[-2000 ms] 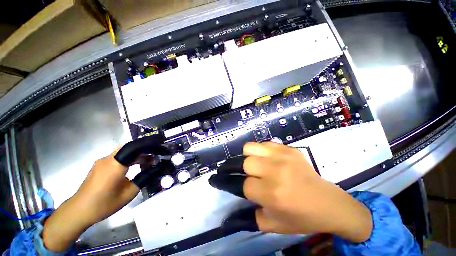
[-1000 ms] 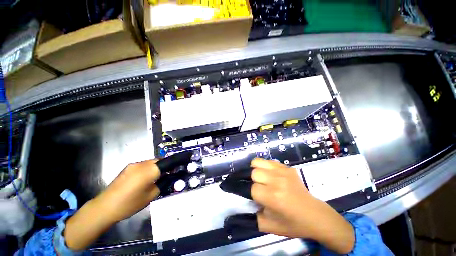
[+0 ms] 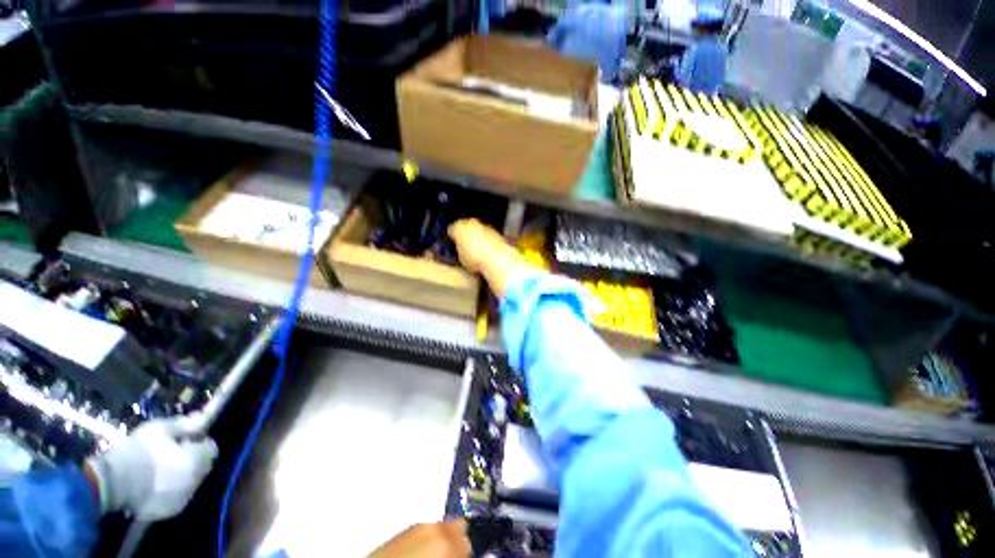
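Observation:
My right hand (image 3: 478,242) is at the right end of an open cardboard box (image 3: 398,271) with small black parts (image 3: 420,218). Its fingertips are blurred against the dark contents, so I cannot tell whether they hold a part. My left hand (image 3: 426,541) is cut off by the bottom edge, and its fingers are unclear beside the black circuit board (image 3: 720,431). My right sleeve covers much of the board. Part of a silver-white heatsink (image 3: 742,496) shows right of the sleeve.
Another person's white-gloved hand (image 3: 164,469) is at a neighbouring board (image 3: 164,349) on the left. A blue coiled cord (image 3: 311,240) hangs across the view. A box of yellow parts (image 3: 622,308) lies right of my forearm. Above are a cardboard box (image 3: 496,125) and trays of yellow-black parts (image 3: 709,153).
The view has swung up and left to the shelves. My right hand has moved from the board to the parts box. My left hand is now mostly out of view at the bottom edge.

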